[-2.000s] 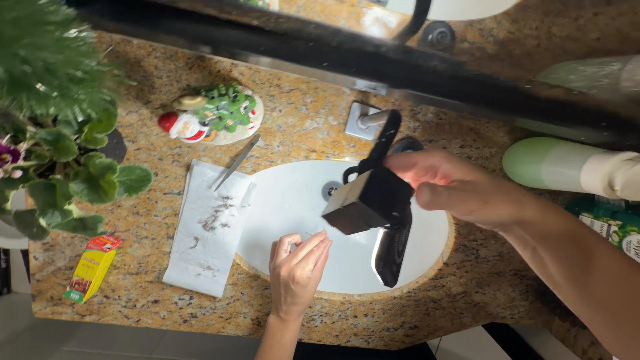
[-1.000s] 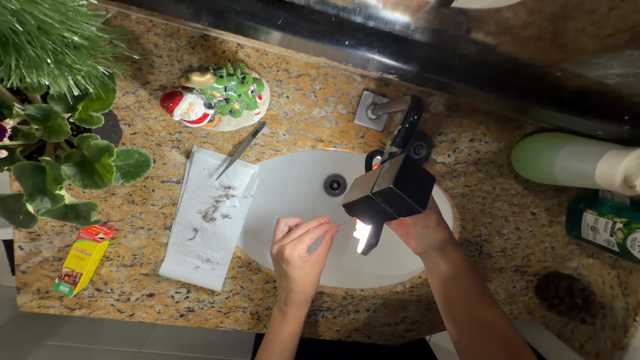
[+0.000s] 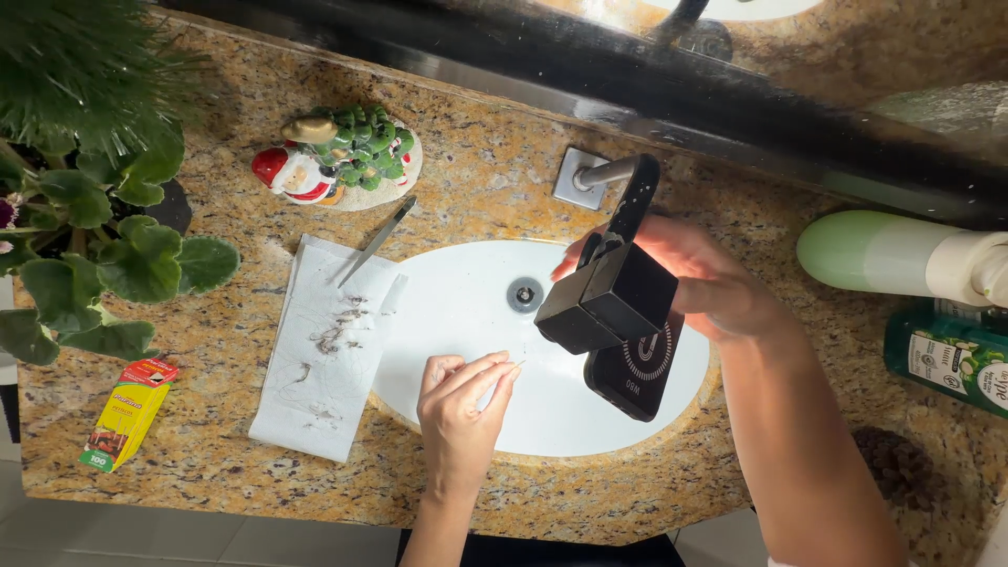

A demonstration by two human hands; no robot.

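My left hand is over the white oval sink basin, thumb and fingertips pinched on a tiny thin piece too small to name. To its right, my right hand holds a black device from behind, with a boxy part and a flat panel printed with a ring. Part of the right fingers is hidden behind it. Left of the basin, a folded white paper towel bears dark hair-like debris, and metal tweezers rest across its upper edge.
A chrome faucet base stands above the basin. A Santa figurine, potted plant and yellow-red box are to the left. A green-white pump bottle, teal bottle and pine cone are to the right.
The black device has turned in my right hand, showing its ringed panel. The bright light on it one second ago no longer shows. My left hand stays over the basin, fingertips pinched.
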